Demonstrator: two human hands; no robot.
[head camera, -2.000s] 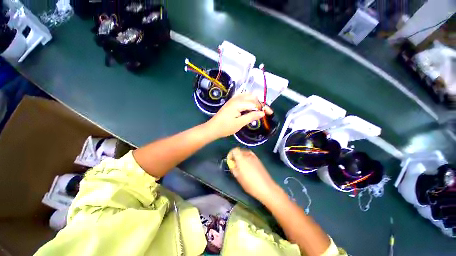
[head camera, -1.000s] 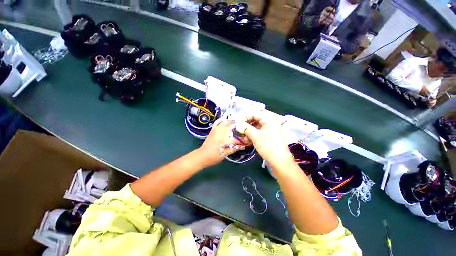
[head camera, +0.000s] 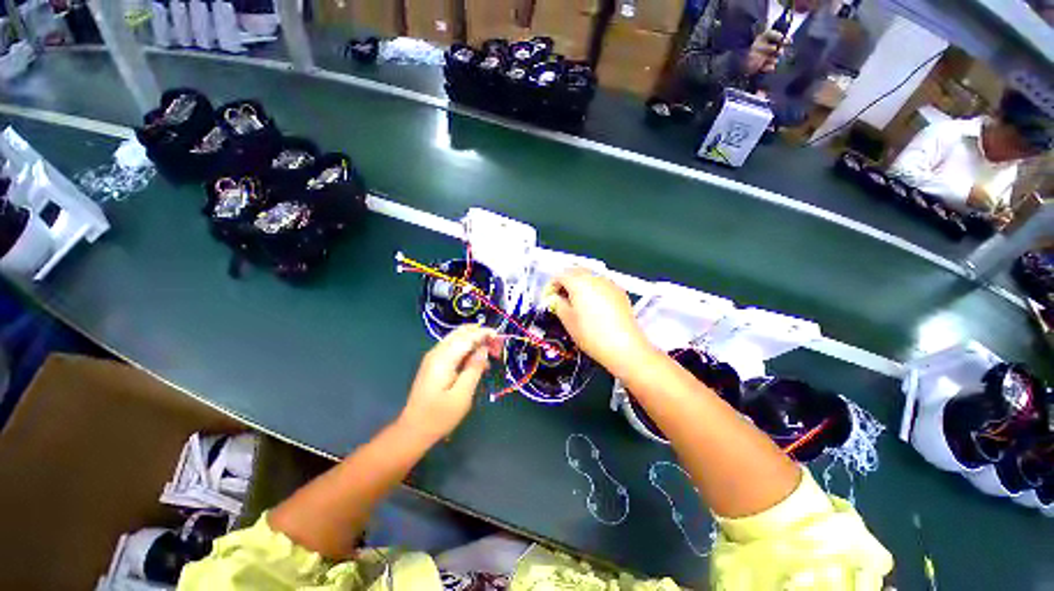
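A white round camera housing with black inside (head camera: 550, 367) stands open side up in front of me. Red, yellow and black leads (head camera: 514, 381) loop out over its rim. My left hand (head camera: 445, 379) is at its left and pinches the end of a thin lead running into it. My right hand (head camera: 592, 318) is over its upper edge; the fingertips are bent down and whether they grip anything is unclear. A second open housing (head camera: 465, 303) stands just left, with a yellow-black harness (head camera: 425, 268) sticking out. Two thin pale leads (head camera: 598, 479) lie nearer me.
More housings (head camera: 798, 410) stand right beside a pale lead tangle (head camera: 858, 444); others (head camera: 982, 421) are further right. Black camera modules (head camera: 283, 219) cluster at left. A slim tool (head camera: 928, 566) lies at lower right. A cardboard box (head camera: 104, 462) holds units. People (head camera: 965, 156) sit across.
The hands have moved apart from over the housing, my left hand to the left, uncovering its inside and leads. The view has shifted, showing more of the far bench.
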